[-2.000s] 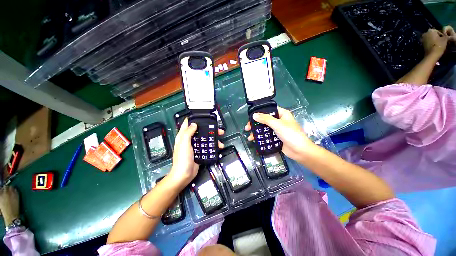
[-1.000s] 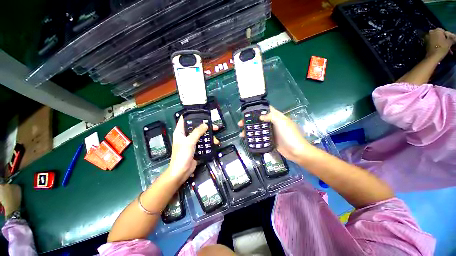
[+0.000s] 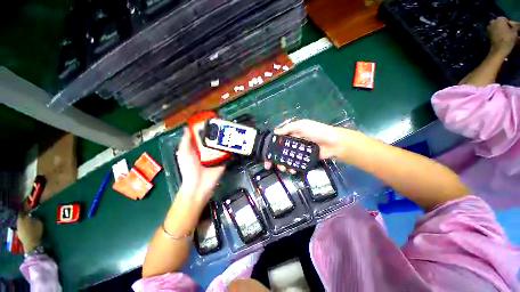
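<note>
My right hand holds an open flip phone by its black keypad half. The phone lies sideways, its lit screen half pointing left and overlapping the thing in my left hand. My left hand holds a red-backed or red-edged phone-sized object, partly hidden behind the screen half; I cannot tell whether it is open. Below both hands, the clear blister tray has several closed phones in its front pockets. The rear-left pockets are partly hidden by my left hand.
Stacked blister trays stand behind at left. Orange-red packets, a blue pen and a red-and-black device lie left. One orange packet lies right. Other people's hands are at the far left and at the black parts tray.
Before, each hand held an open flip phone upright. The right phone has turned sideways to the left. My left hand now holds a red object, and its earlier open screen is no longer seen upright.
</note>
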